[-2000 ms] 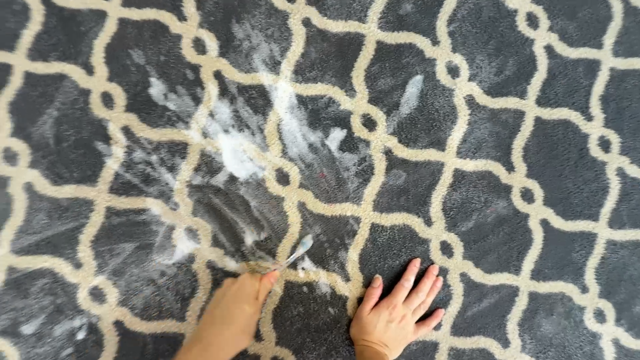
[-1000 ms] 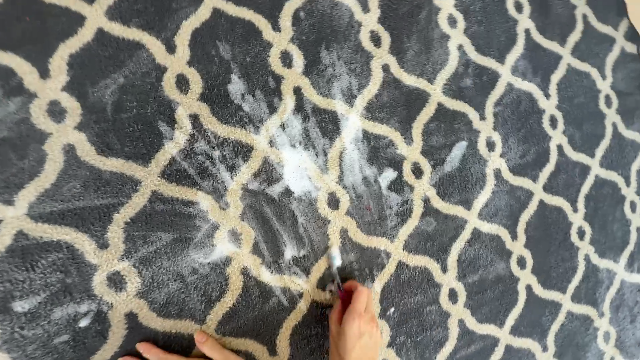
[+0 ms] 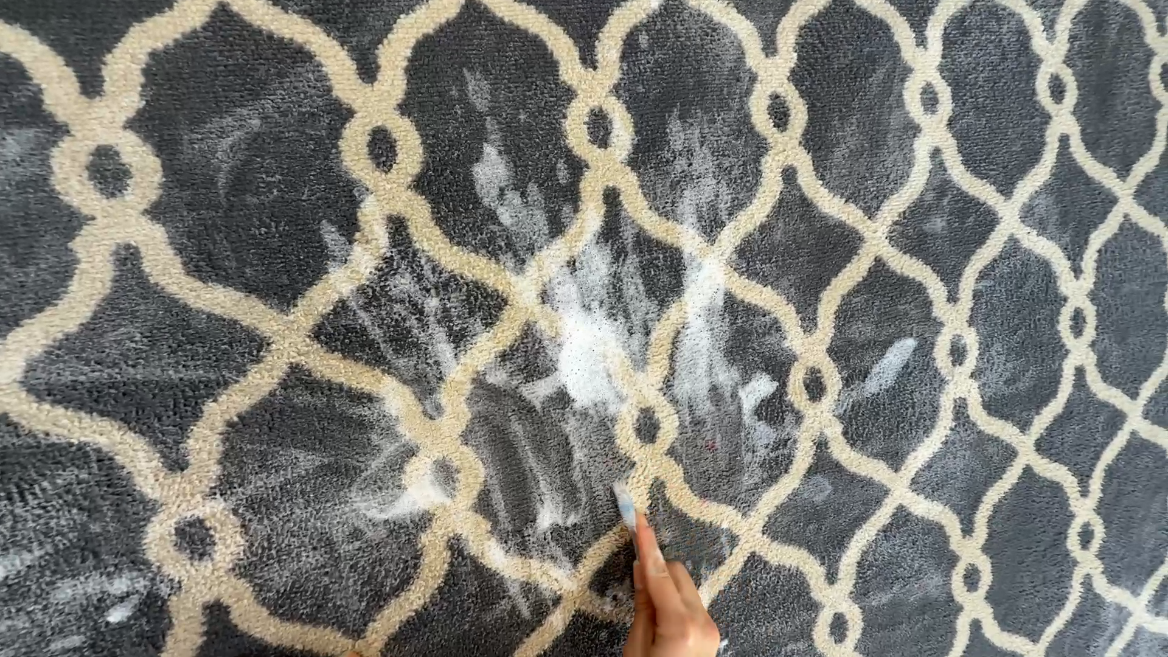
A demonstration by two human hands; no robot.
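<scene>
My right hand (image 3: 671,598) comes in from the bottom edge, its fingers closed on a slim tool with a pale, whitish-blue tip (image 3: 625,505). That tip rests on or just over the carpet (image 3: 520,447), beside a beige line of its pattern. Most of the tool is hidden by the fingers, so its kind cannot be told. Above and to the left, a thick patch of white powdery residue (image 3: 589,356) lies on the dark pile, with streaks around it. Of my left hand, only what seems a fingertip (image 3: 356,651) shows at the bottom edge; its hold is hidden.
Dark grey carpet with a beige trellis pattern fills the view. Smaller white smears lie to the right (image 3: 890,365), at the lower left (image 3: 119,610) and near a beige ring (image 3: 415,493). A tiny reddish spot (image 3: 711,446) shows right of centre.
Two seconds ago my left hand held the tool and my right hand lay spread on the carpet; now my right hand holds it. My left hand has nearly left the view, which has shifted.
</scene>
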